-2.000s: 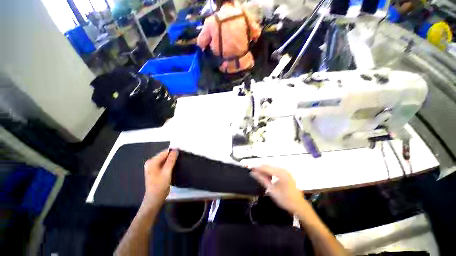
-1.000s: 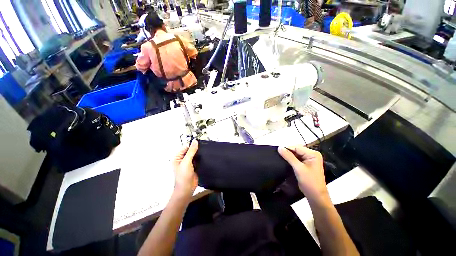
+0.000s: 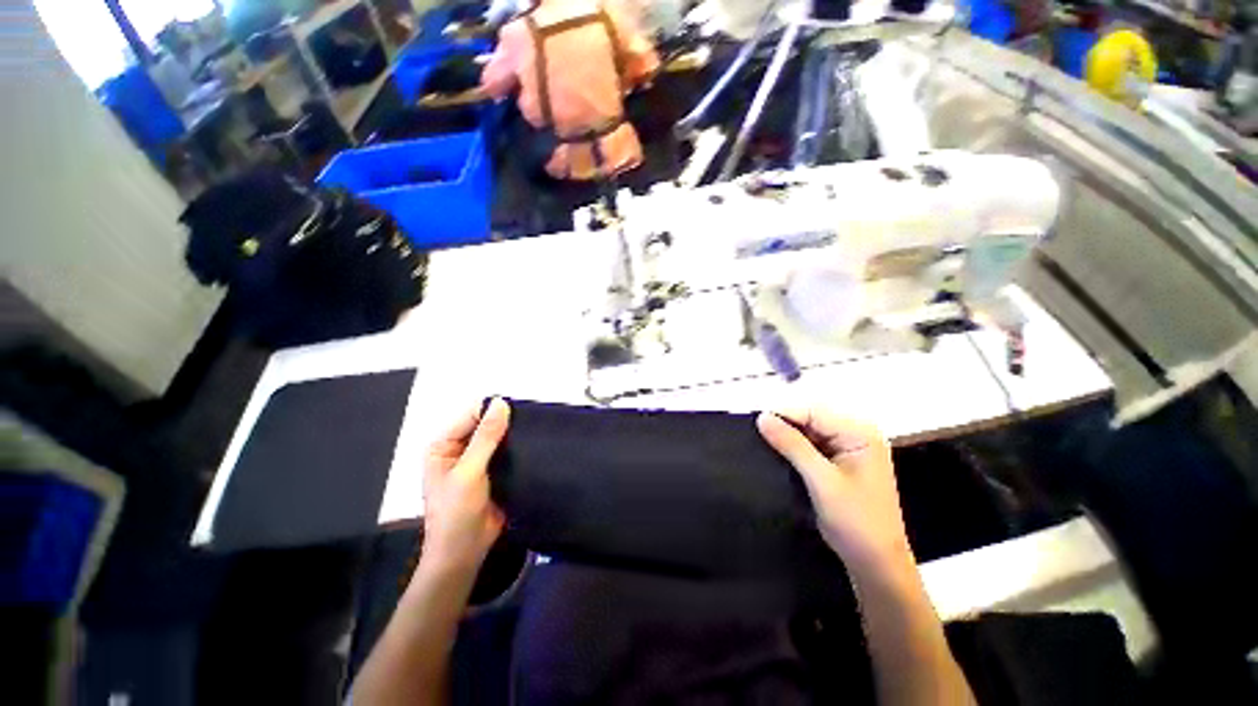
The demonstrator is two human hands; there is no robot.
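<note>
A black fabric piece (image 3: 642, 483) is stretched between my two hands, above the table's front edge and my lap. My left hand (image 3: 465, 483) pinches its upper left corner with the thumb on top. My right hand (image 3: 839, 476) pinches its upper right corner the same way. My fingers behind the fabric are partly hidden. A dark grey backing panel (image 3: 317, 458) lies flat at the table's left end. The white sewing machine (image 3: 855, 255) stands behind the fabric, with nothing seen under its needle.
A pile of black sewn pieces (image 3: 304, 262) sits at the table's back left. A blue bin (image 3: 421, 186) and a person in a pink top (image 3: 573, 83) are behind. A screwdriver (image 3: 778, 352) lies under the machine arm. Dark pieces (image 3: 1042, 659) lie at lower right.
The fabric was slanted between my hands, then held level; it stays held level now. My right hand changed its grip early on. The view swung right, then back left.
</note>
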